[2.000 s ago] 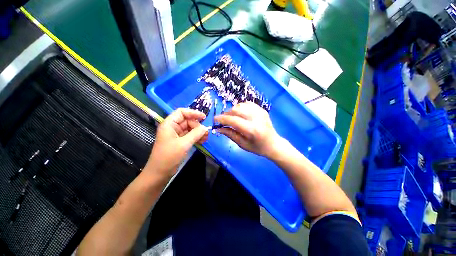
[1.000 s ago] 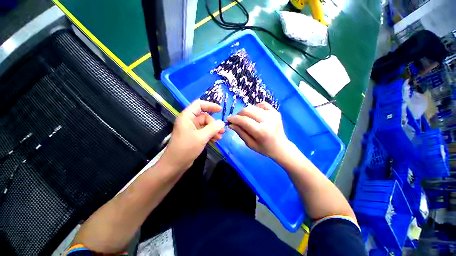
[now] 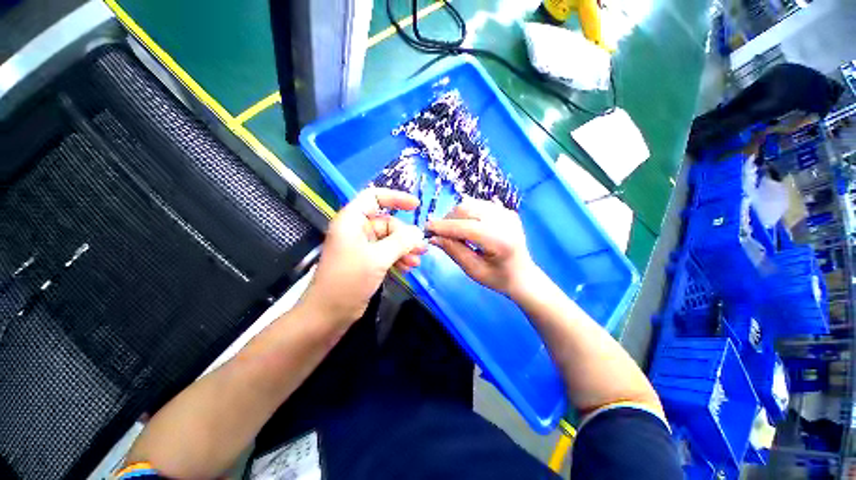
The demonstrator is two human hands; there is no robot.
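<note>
My left hand point(image 3: 361, 248) and my right hand point(image 3: 483, 246) are bare and meet over the near left edge of the blue tray point(image 3: 563, 272). Their fingertips pinch a tiny dark part point(image 3: 427, 234) between them; its shape is mostly hidden by the fingers. A dense pile of black-and-white parts point(image 3: 460, 150) lies in the far left of the tray. A smaller heap point(image 3: 399, 173) lies just beyond my left fingers. A couple of dark thin parts lie apart between the heap and my right hand.
The black mesh conveyor point(image 3: 141, 253) is at left with a few thin parts on it. A post point(image 3: 324, 66) stands beyond the tray. A cord point(image 3: 441, 42), a white packet point(image 3: 568, 56), a yellow tool point(image 3: 589, 19) and white sheets point(image 3: 610, 145) lie on the green bench. Blue bins point(image 3: 699, 375) and another person point(image 3: 765, 103) are at right.
The view has shifted, moving the conveyor leftward in it. The parts on the mesh sit farther left against the mesh frame. My hands stay together over the tray with fingertips pinched.
</note>
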